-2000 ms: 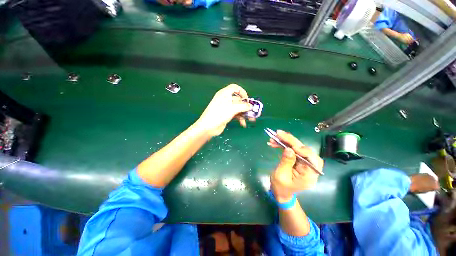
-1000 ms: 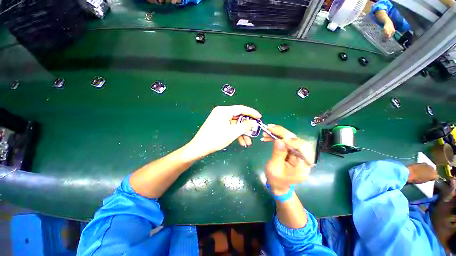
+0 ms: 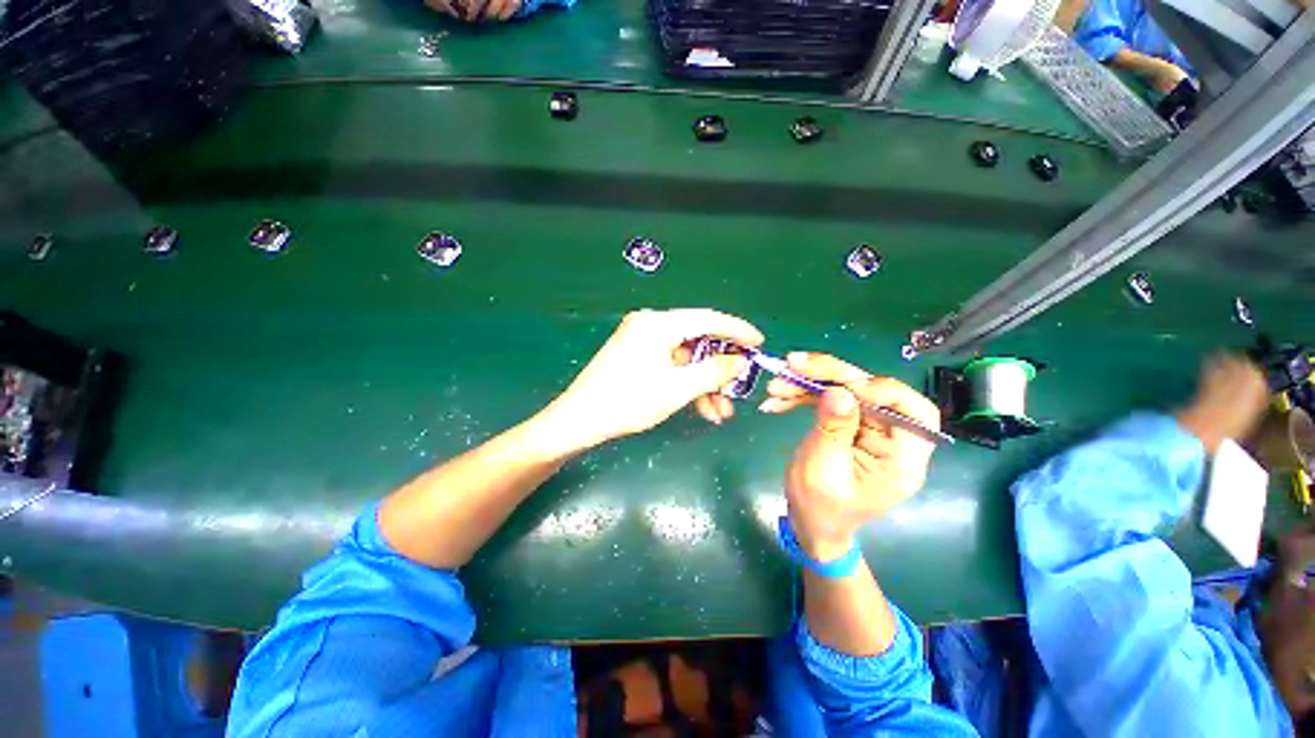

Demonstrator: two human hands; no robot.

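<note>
My left hand (image 3: pixel 649 378) holds a small white-and-dark module (image 3: pixel 743 378) between its fingers, just above the green surface. The fingers cover much of the module. My right hand (image 3: pixel 854 447), with a blue band on the wrist, holds thin metal tweezers (image 3: pixel 901 421) whose tip reaches the module's edge. Whether the tip touches it cannot be told. Similar silver-and-black modules lie spaced in a row beyond my hands, one of them straight ahead (image 3: pixel 643 255).
The green surface (image 3: pixel 289 375) carries pale specks. A wire reel (image 3: pixel 995 394) stands right of my right hand, below a slanting metal bar (image 3: pixel 1125 202). Darker modules (image 3: pixel 710 129) lie in the far row. A person's blue sleeve (image 3: pixel 1110 505) and a white card (image 3: pixel 1234 502) are at right. Black trays (image 3: pixel 772 36) stand behind.
The tweezers have come from apart up to the module, and their handle now lies flatter. My left hand came lower and nearer. The neighbour's hand has moved up off the white card.
</note>
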